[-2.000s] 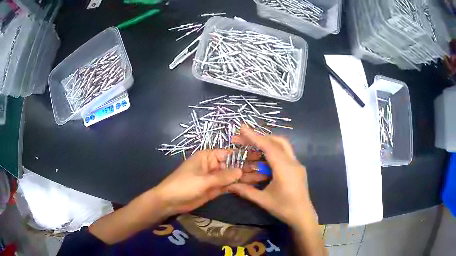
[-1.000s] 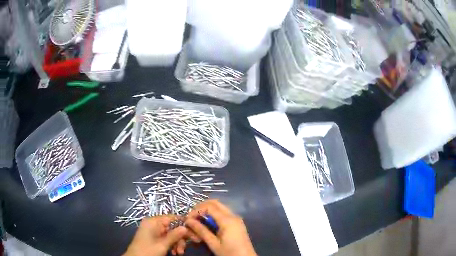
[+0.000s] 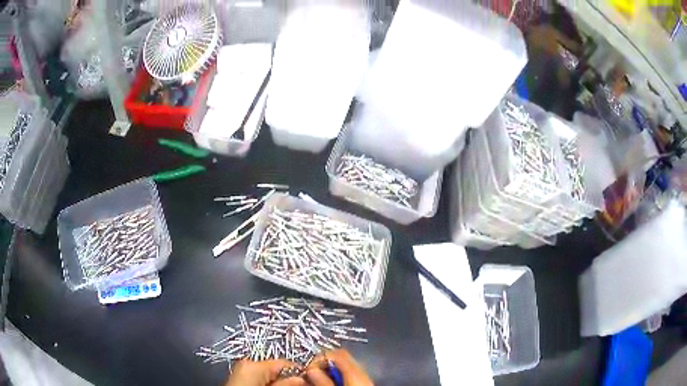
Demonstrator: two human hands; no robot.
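Observation:
A loose heap of slim silver rods lies on the black tabletop in front of me. My left hand and my right hand meet at its near edge, cut off by the bottom of the picture. Small metal rods show between the fingertips, held by my left hand. A short blue-handled tool is in my right hand; its tip is hidden. The main parts box, filled with rods, stands behind the heap.
At left, the scale box sits on a digital scale. Tweezers and green-handled pliers lie behind. At right are a paper strip, black pen, narrow tray and stacked boxes. A fan stands by a red bin.
The view has tilted up, bringing the fan, red bin and back boxes into view and leaving my hands lower, at the bottom edge. My hands stay together at the near side of the heap.

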